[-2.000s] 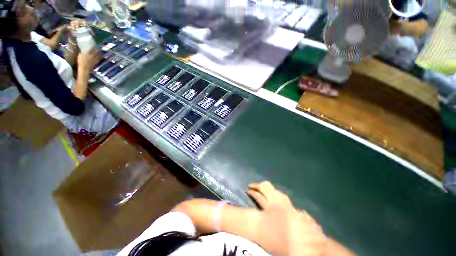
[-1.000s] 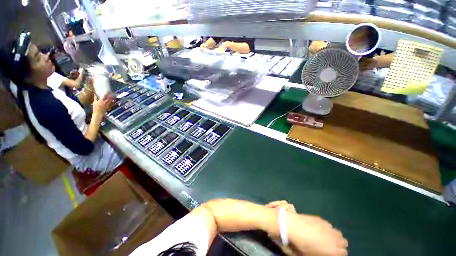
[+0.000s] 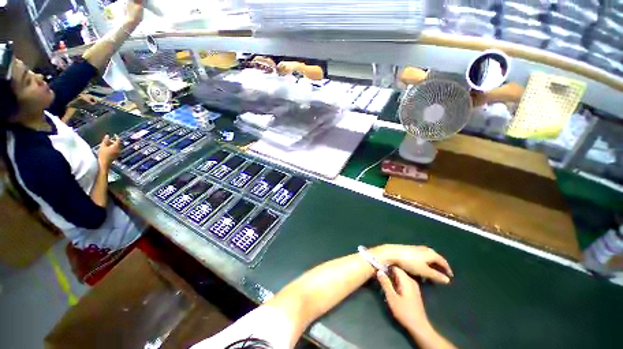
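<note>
A clear tray with two rows of black-screened keypad phones lies on the green bench mat, left of my hands. The nearest phone lies face up in its pocket. My left hand is bare and empty, palm down over the mat, fingers loosely spread and slightly bent. A pale bracelet is on my left wrist. My right hand is at that wrist, its fingers by the bracelet; whether they grip it cannot be told.
A second phone tray lies farther left before a seated person. Crumpled clear plastic lies on a white board. A fan, red block and brown board stand behind. A cardboard box is below the edge.
My left hand has moved up and left over the mat. My right hand now shows at my left wrist. The neighbour has raised an arm; the white object held before is gone from the hand.
</note>
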